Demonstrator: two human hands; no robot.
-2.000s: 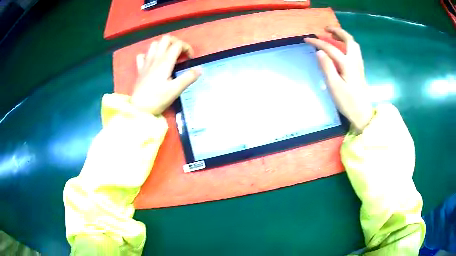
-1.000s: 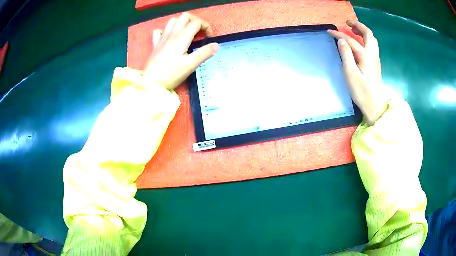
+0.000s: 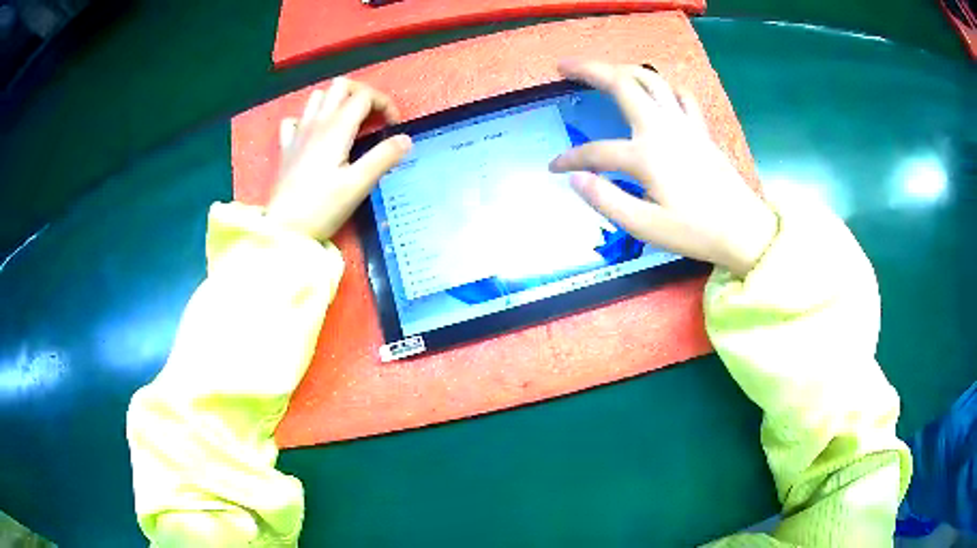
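A black-bordered tablet lies tilted on an orange-red foam tray. Its lit touchscreen shows a pale window with text rows over a blue swirl desktop, with white glare. A barcode label is at the lower left corner. My left hand rests at the upper left corner, thumb over the border and screen edge, other fingers bent at the top edge. My right hand is over the screen's right part with fingers apart, holding nothing; I cannot tell whether a fingertip touches the glass.
The tray lies on a glossy green surface. Another orange-red foam tray is behind it, with part of a dark item on it, cut off by the top edge. Blue cloth shows at the lower right, and another red edge at the top right.
The window has shrunk from nearly the full screen, and blue wallpaper shows at its right. My right hand has moved left from the right border over the screen. The camera view has shifted.
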